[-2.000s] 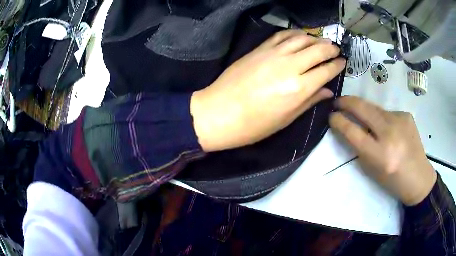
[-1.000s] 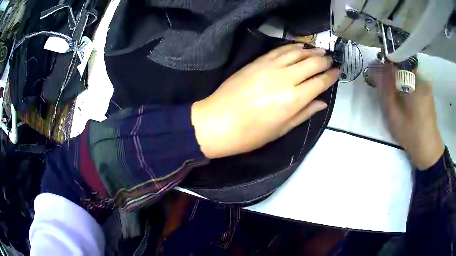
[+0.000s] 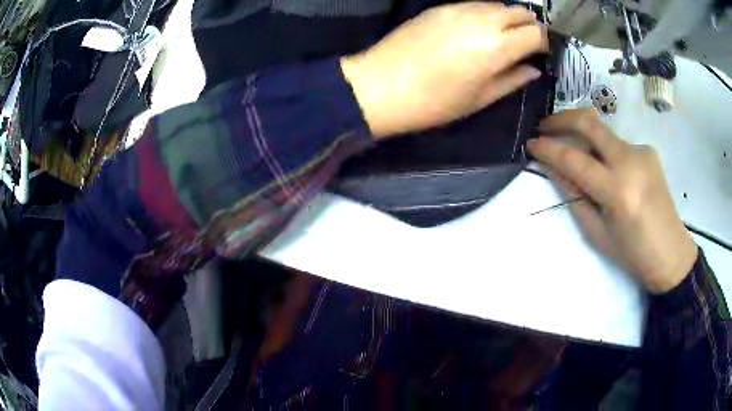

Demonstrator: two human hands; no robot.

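Observation:
A black garment panel [image 3: 449, 148] with pale stitch lines lies on the white table, its edge under the machine's needle area at the upper right. My left hand [image 3: 453, 68] lies flat on the panel, fingertips beside the presser foot, which is mostly hidden. My right hand [image 3: 614, 189] pinches the panel's right edge between thumb and fingers, a little below the foot. A thin dark sliver tool [image 3: 555, 206] sticks out to the left from under my right hand.
The sewing machine head [image 3: 682, 28] is at the upper right, with a ribbed cream knob [image 3: 659, 93] and a round slotted plate [image 3: 572, 78] near it. A tied bundle of dark pieces [image 3: 88, 88] with a white tag [image 3: 103, 39] is at the left. The table's front edge [image 3: 449, 305] runs below.
The panel and my left hand have moved up, away from me, uncovering more white table. My right hand has come back from beside the knob to the panel's edge.

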